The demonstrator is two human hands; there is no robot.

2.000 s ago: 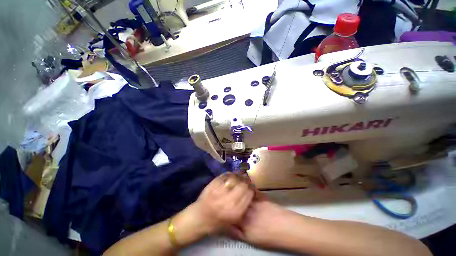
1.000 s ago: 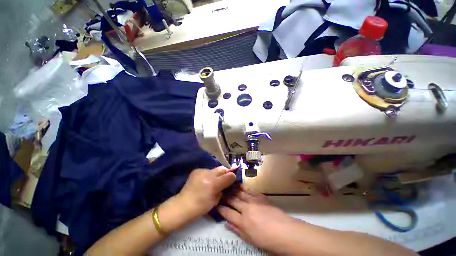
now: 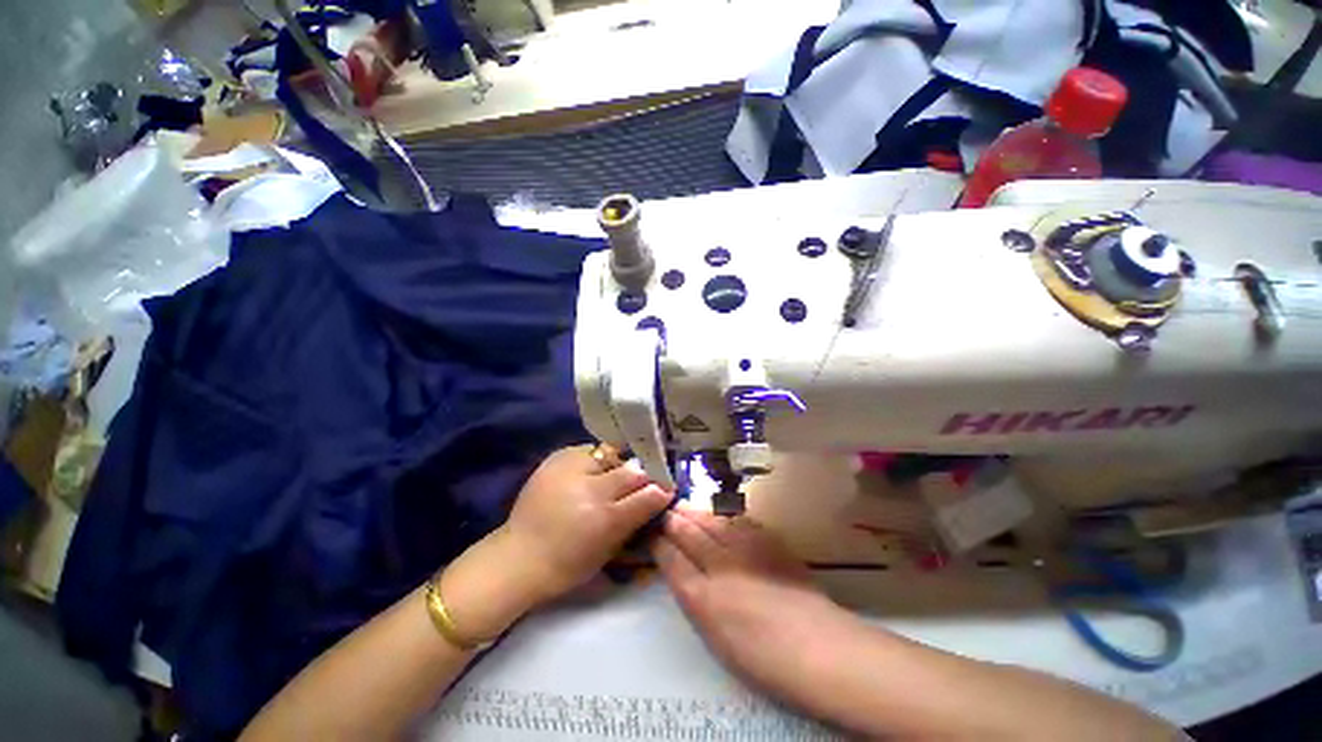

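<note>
A dark navy garment piece [image 3: 334,392] lies spread left of the white sewing machine head [image 3: 870,348], its right edge under the head's left end. My left hand [image 3: 580,515], with a ring and a gold bracelet, pinches the cloth edge close to the needle area. My right hand [image 3: 732,587] lies flat just right of it, fingertips touching the cloth edge beside the presser foot area. The needle and presser foot are mostly hidden by the head, the fingers and glare.
A red-capped bottle [image 3: 1044,138] and heaped pale grey and navy pieces [image 3: 928,73] are behind the head. Blue scissors handles [image 3: 1124,623] lie right of my right hand. A printed ruler [image 3: 580,713] runs along the front edge. A crumpled plastic bag [image 3: 123,239] is far left.
My hands, stacked at first, now lie side by side at the needle area. The cloth has shifted left, and its small white patch no longer shows. The view has shifted.
</note>
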